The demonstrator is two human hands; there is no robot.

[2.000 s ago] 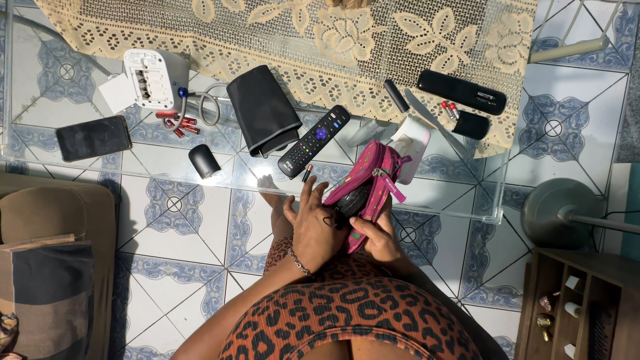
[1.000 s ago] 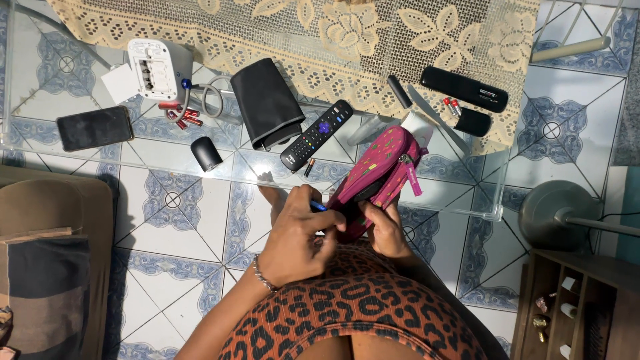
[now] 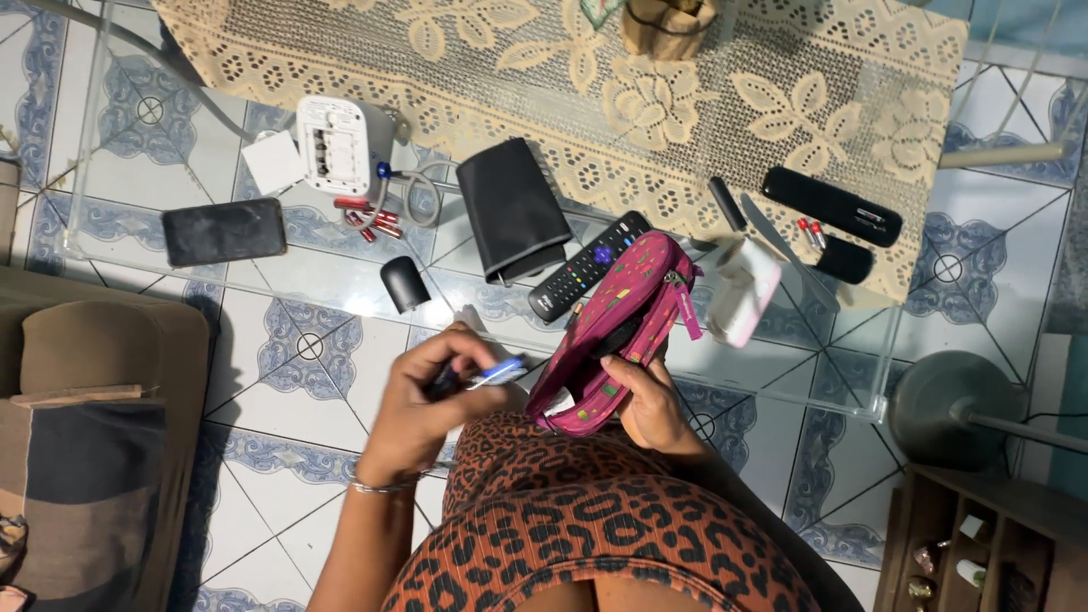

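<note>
My left hand (image 3: 446, 387) holds a small blue and clear item (image 3: 501, 371), too blurred to name, with something dark beside it in the fingers. Just right of it, my right hand (image 3: 650, 395) grips an unzipped pink patterned zipper pouch (image 3: 608, 323) by its lower right side. Something black and something white show inside the pouch. Beyond the pouch lies a black remote control (image 3: 586, 268) on the glass table. A folded black cuff (image 3: 514, 208) is left of the remote, and a black battery cover (image 3: 405, 285) lies nearer my left hand.
On the glass table (image 3: 850, 399) are a white blood pressure monitor (image 3: 336, 149) with its battery bay exposed, several red batteries (image 3: 367, 219), a smartphone (image 3: 224, 232), a knife (image 3: 786, 246), a black case (image 3: 833, 206) and a white-pink object (image 3: 744, 291). A lace runner (image 3: 646, 102) covers the far part.
My left hand has moved left, away from the pouch opening, with the blue item in its fingers. My right hand still holds the pouch.
</note>
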